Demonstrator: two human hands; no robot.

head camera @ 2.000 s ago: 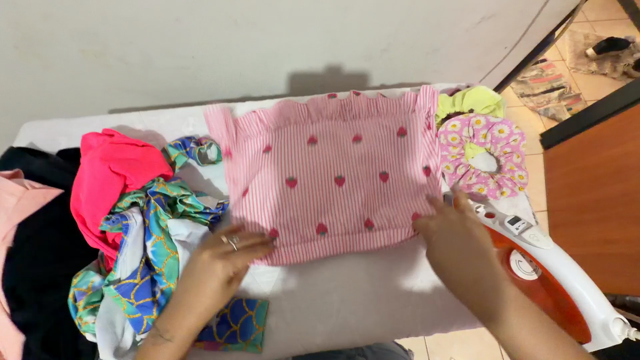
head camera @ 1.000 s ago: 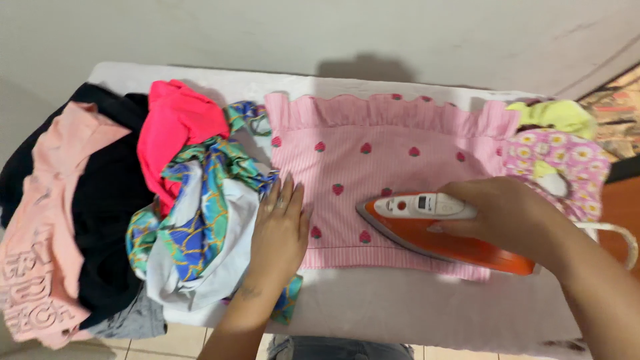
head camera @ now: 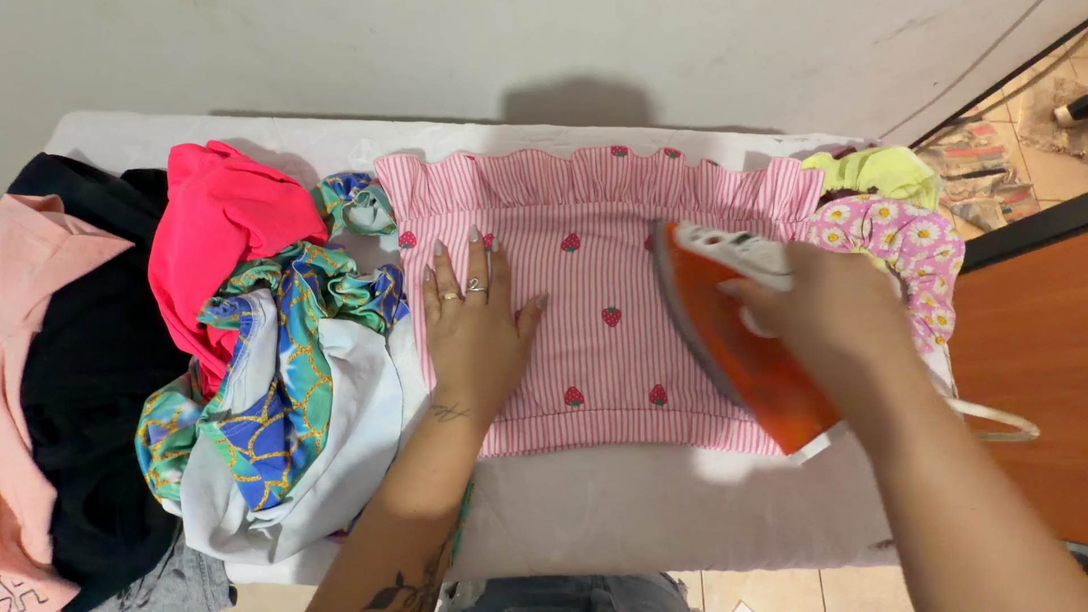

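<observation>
A pink-and-white striped garment with strawberry motifs and a ruffled top edge (head camera: 611, 272) lies spread on the white cloth-covered surface (head camera: 671, 518). My left hand (head camera: 476, 331) rests on its left part, palm down with fingers apart. My right hand (head camera: 833, 314) is closed around the handle of an orange and white clothes iron (head camera: 731, 323), over the garment's right part. The iron's tip points up and to the left, and the hand hides part of its handle. Motion blurs the iron a little.
Left of the garment are bright pink fabric (head camera: 225, 229), a blue-green patterned garment (head camera: 297, 365), black clothing (head camera: 93, 365) and a peach garment (head camera: 25, 340). At right lie a daisy-print scrunchie (head camera: 926, 255), yellow-green fabric (head camera: 884, 174) and the iron's white cord (head camera: 999, 416). A wall stands behind.
Two seconds ago both hands were at the garment's lower edge and the iron stood at the right. My right hand took hold of the iron, which has since turned its tip upward.
</observation>
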